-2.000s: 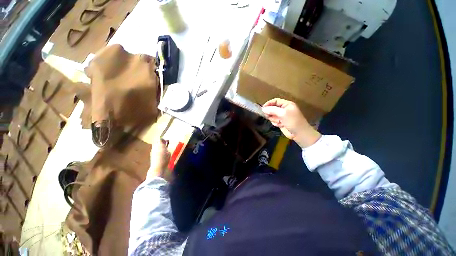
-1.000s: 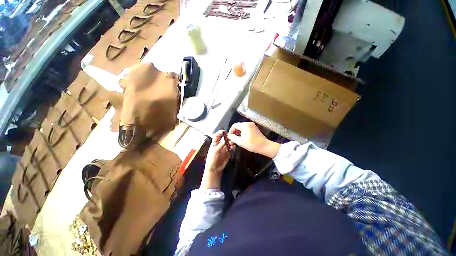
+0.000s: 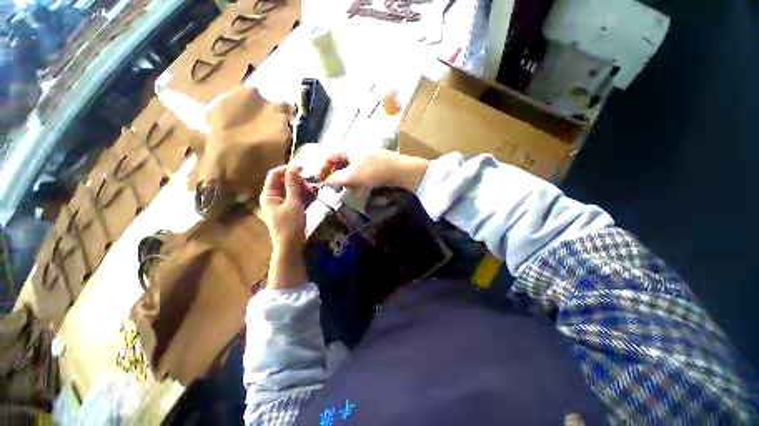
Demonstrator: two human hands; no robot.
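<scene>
My left hand [image 3: 285, 204] and my right hand [image 3: 366, 170] are bare and meet over the table's near edge. Their fingertips pinch a small dark part [image 3: 316, 185] between them; the fingers cover much of it, so its shape is unclear. A brown bag panel with handles [image 3: 195, 287] lies left of my left hand. Another brown panel [image 3: 241, 137] lies beyond it.
An open cardboard carton [image 3: 474, 125] stands right of the white-covered table, beside a white machine [image 3: 582, 62]. A black tool [image 3: 310, 108], a pale bottle [image 3: 327, 52] and an orange item [image 3: 390, 102] are on the table. Gold hardware [image 3: 131, 349] lies lower left. Panels line the far left.
Both hands have come together from apart, and have since moved up and left to the table edge. The dark part now shows between their fingertips. The view has shifted.
</scene>
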